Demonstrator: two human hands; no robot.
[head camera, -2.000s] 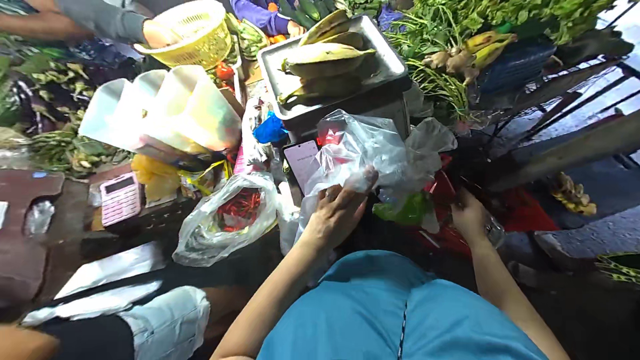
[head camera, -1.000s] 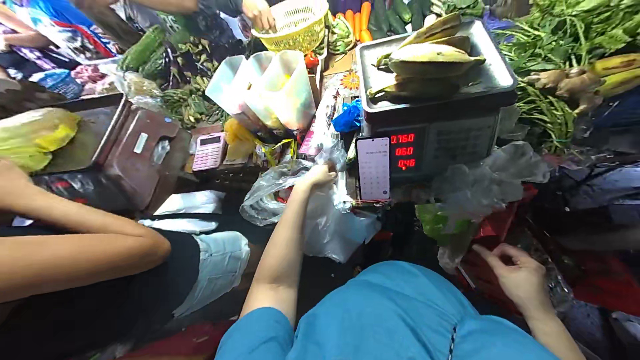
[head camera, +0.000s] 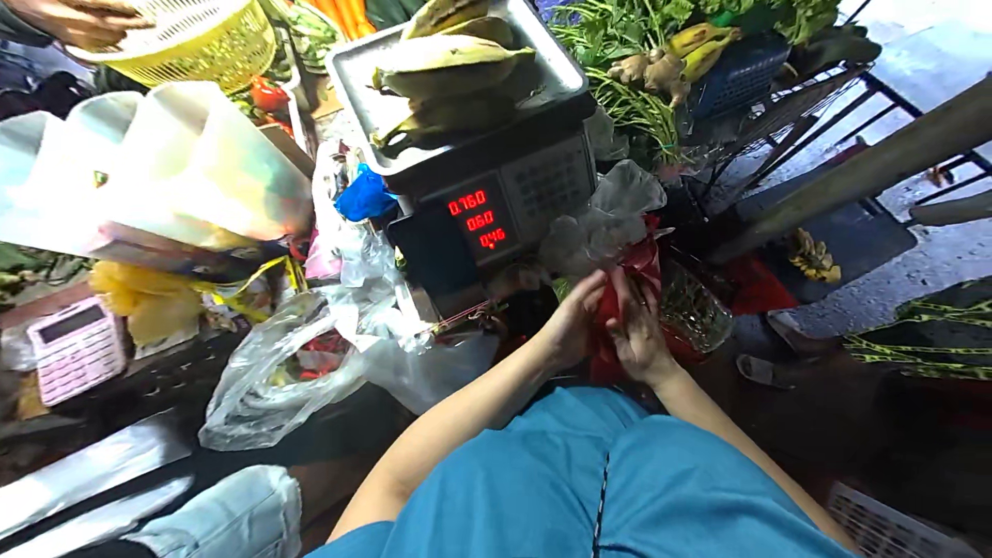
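My left hand (head camera: 575, 322) and my right hand (head camera: 639, 329) are side by side on a red plastic bag (head camera: 607, 306), below the right part of the digital scale (head camera: 542, 174). The red plastic shows between them and above their fingers. Clear plastic bags (head camera: 604, 225) lie just beyond the fingertips. Green plantains or bananas (head camera: 453, 70) rest on the scale's metal tray (head camera: 570, 66), and its red digits are lit. A dark-screened phone (head camera: 438, 260) leans at the front of the scale, left of my hands.
Left are an open clear bag with red contents (head camera: 271, 372), a pink calculator (head camera: 77, 349) and white plastic containers (head camera: 174, 167). Another person's hand (head camera: 93, 23) is at a yellow basket (head camera: 209, 50). Leafy greens (head camera: 620, 93) and a metal pole (head camera: 860, 170) stand at right.
My left hand has moved right, from the clear bag by the phone to the red bag beside my right hand. The phone's screen, lit one second ago, is now dark.
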